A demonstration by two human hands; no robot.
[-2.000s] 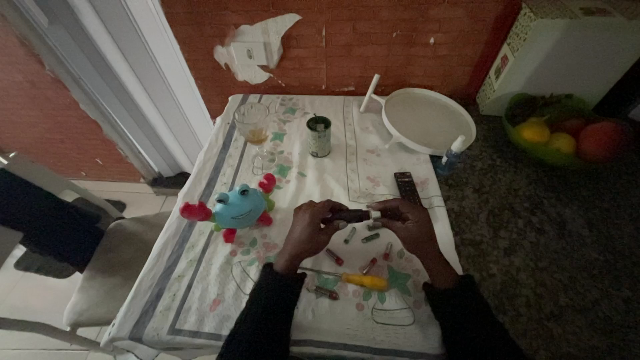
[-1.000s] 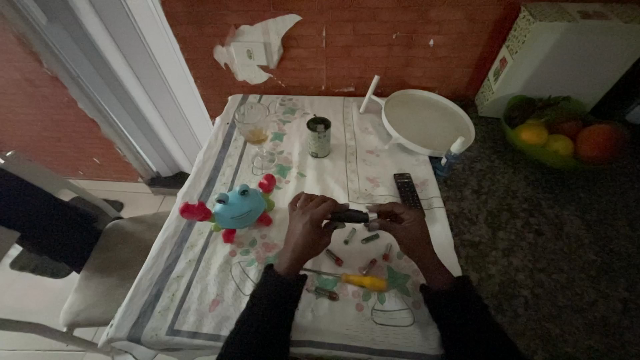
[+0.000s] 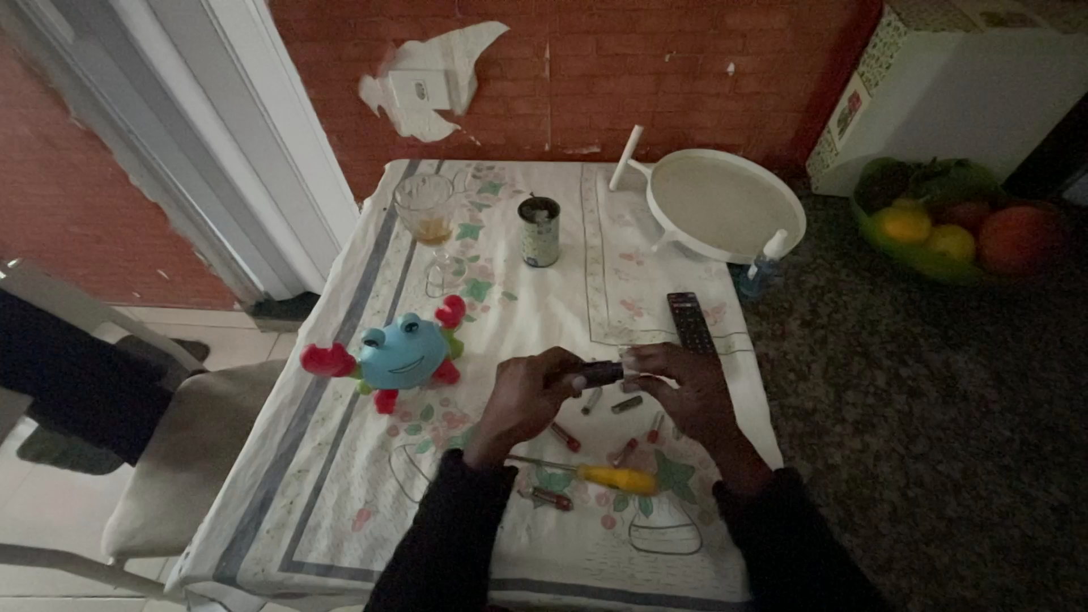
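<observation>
My left hand (image 3: 529,398) grips one end of a small dark cylindrical object (image 3: 600,374) above the table. The fingers of my right hand (image 3: 684,387) close on its other, lighter end; what that end is cannot be made out. Below my hands, several small batteries (image 3: 627,404) lie scattered, some greenish and some with red ends. A screwdriver with a yellow handle (image 3: 616,478) lies across the cloth, its shaft pointing left. Beside it is another red-ended battery (image 3: 551,498). A black remote control (image 3: 691,323) lies just beyond my right hand, which partly covers it.
A blue toy crab (image 3: 404,350) with red claws is left of my hands. Farther back stand a glass cup (image 3: 425,208), an open can (image 3: 539,231) and a round white-framed object (image 3: 727,204). A small bottle (image 3: 759,270) is near the right edge. A green fruit bowl (image 3: 935,259) rests on the dark counter.
Both hands stay in nearly the same place, holding the dark object throughout. The fingers have shifted slightly around it. The things on the table have not plainly moved.
</observation>
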